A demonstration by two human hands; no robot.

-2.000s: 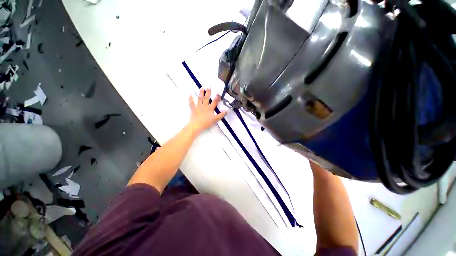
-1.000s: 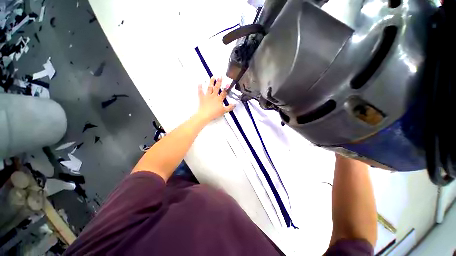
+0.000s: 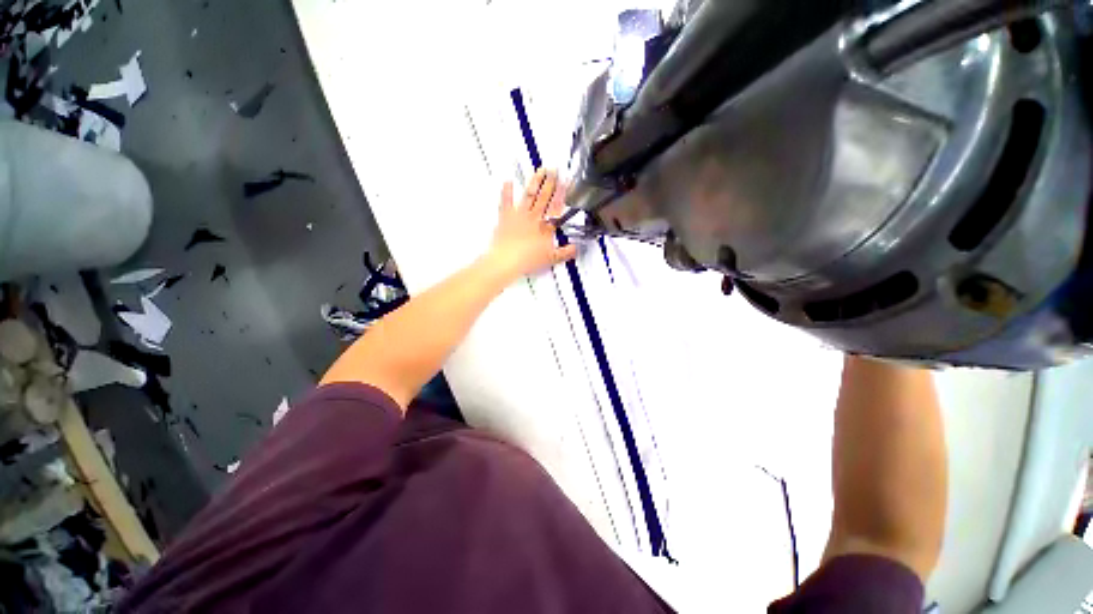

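Observation:
The cutting machine [image 3: 839, 192], with its large silver-grey motor, fills the upper right of the head view. Its narrow front end is close beside the fingers of my left hand [image 3: 535, 228]. My left hand lies flat with fingers spread on the white top of the fabric lay [image 3: 707, 396], across a long navy strip [image 3: 611, 384]. It grips nothing. My right hand is hidden behind the motor; only the bare forearm shows below it. The knife and base plate cannot be made out clearly.
The pale table edge runs down the left side of the lay. The dark floor [image 3: 276, 132] beyond holds scattered scraps. A pale rounded roll [image 3: 72, 202] and a wooden bar [image 3: 106, 486] are at the far left. Another dark line shows on the lay's lower right.
The view has shifted, and the motor shows farther right and nearer. My left hand stays flat beside the machine's front end. The brassy bar at lower right is out of view.

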